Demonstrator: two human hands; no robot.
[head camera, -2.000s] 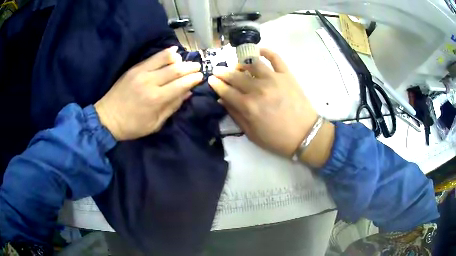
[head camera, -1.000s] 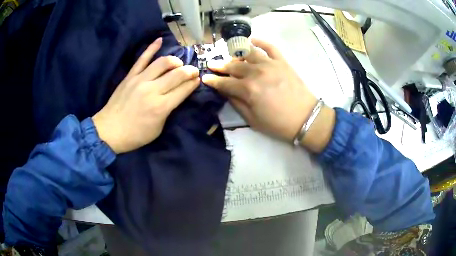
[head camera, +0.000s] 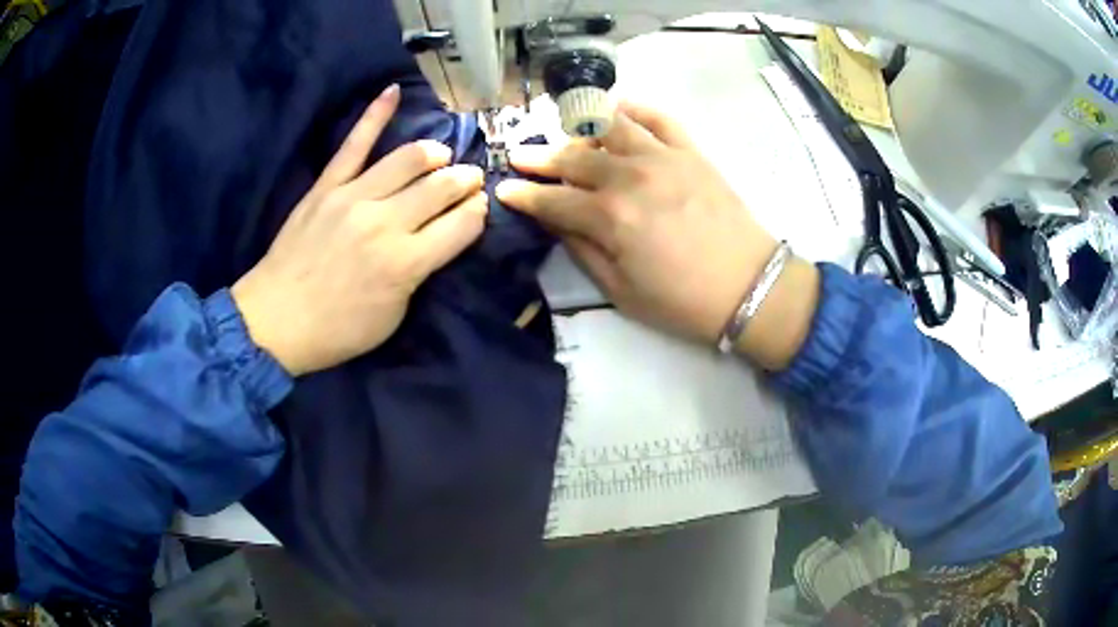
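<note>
A dark navy cloth (head camera: 429, 429) covers the left side and hangs over the table's front edge. Its right edge is frayed and it bears a small yellowish-tan mark (head camera: 528, 315). The cloth runs under the presser foot (head camera: 497, 154) of the white sewing machine. My left hand (head camera: 356, 251) lies flat on the cloth just left of the foot, index finger stretched out. My right hand (head camera: 650, 221) is at the right of the foot, its thumb and index fingertips on the cloth edge. Whether the fingertips pinch the cloth cannot be told.
Black shears (head camera: 873, 172) lie right of the needle, beside a tan card (head camera: 855, 76). A black and cream knob (head camera: 585, 104) sits above my right fingers. Small tools (head camera: 1030, 263) lie at the far right. A ruler scale (head camera: 674, 463) runs along the white table's front edge.
Since two seconds ago the cloth's tan mark has moved slightly up and my left index finger has stretched out. The view has shifted a little. Over the last second the hands have barely moved.
</note>
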